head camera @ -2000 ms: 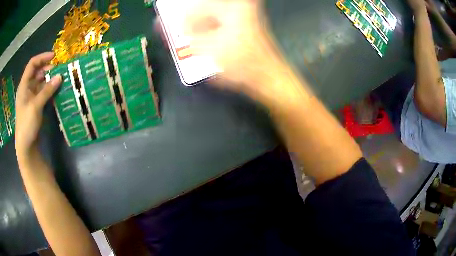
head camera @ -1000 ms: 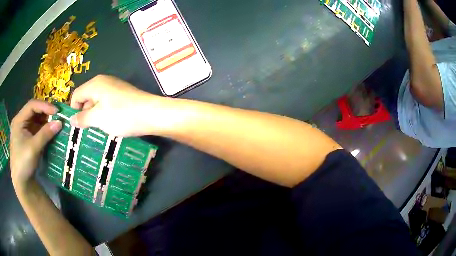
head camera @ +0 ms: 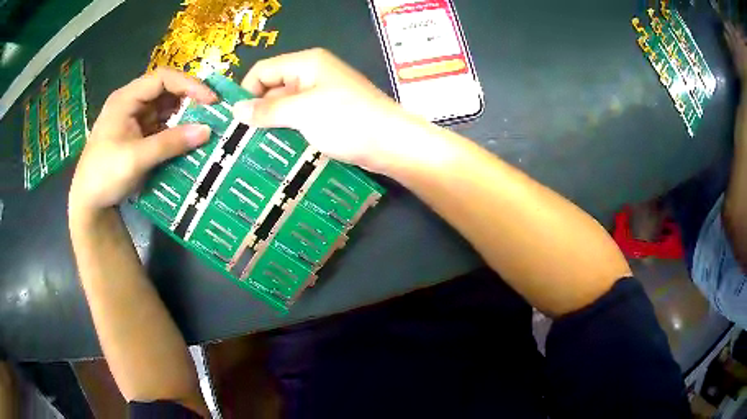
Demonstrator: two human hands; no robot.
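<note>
A green PCB panel (head camera: 246, 192) with pale rails and dark slots lies tilted over the dark bench top. My left hand (head camera: 139, 135) grips its upper left corner, thumb on top. My right hand (head camera: 315, 102) is at the panel's top edge beside the left hand, its thumb and fingertips pressed together there. Whether a flex circuit is between the right fingertips cannot be seen. The heap of orange-yellow flex circuits (head camera: 209, 33) lies just beyond the panel and my hands.
A smartphone (head camera: 430, 61) with a lit red-and-white screen lies beyond my right forearm. Panels with orange flex circuits lie at the far left (head camera: 56, 123) and far right (head camera: 676, 65). A red stool (head camera: 649, 237) stands on the floor near another person's arm (head camera: 731, 172).
Since one second ago the view has shifted, so bench things appear further right. Both hands remain at the panel's top corner. Earlier my right hand was over the phone, away from the panel.
</note>
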